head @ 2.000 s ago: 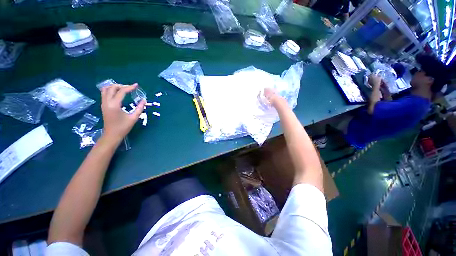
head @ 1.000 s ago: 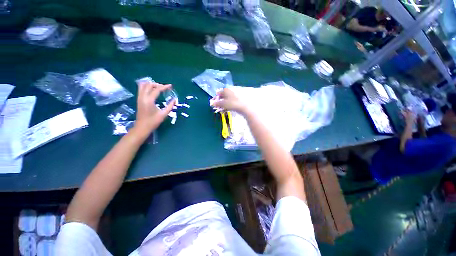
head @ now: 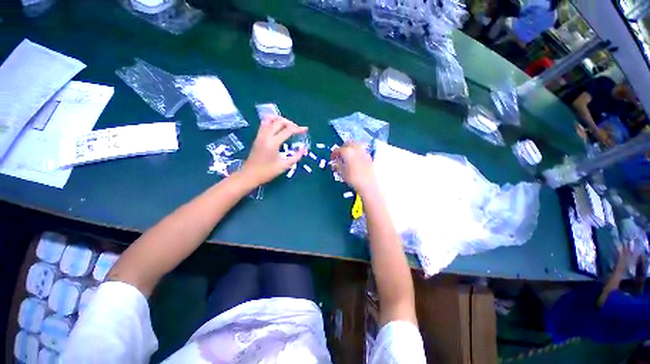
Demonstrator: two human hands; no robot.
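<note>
My left hand [head: 274, 151] is curled over the green bench and holds a small clear zip-lock bag [head: 302, 143] at the fingertips, with white bits at it. Small white parts [head: 308, 168] lie loose between my hands. My right hand [head: 349, 162] is just right of them, fingertips down and together; small white parts show at its fingers, grip partly hidden. Filled accessory bags [head: 225, 154] lie left of my left hand. A stack of empty small bags [head: 268, 111] lies just beyond it. The large poly bag [head: 442, 206] lies right of my right hand.
A yellow knife [head: 357, 207] lies partly under my right forearm. A medium clear bag [head: 360, 128] lies beyond. Bagged white item [head: 211, 99], folded leaflet [head: 121, 143] and sheets [head: 35, 92] lie left. Bagged devices [head: 272, 43] line the far side. A device carton [head: 53, 284] is low left. Another person's sleeve [head: 595, 313] is right.
My right hand has moved left from the large poly bag to beside the loose white parts. My left hand keeps its hold on the small bag. The view has turned, showing more of the left side.
</note>
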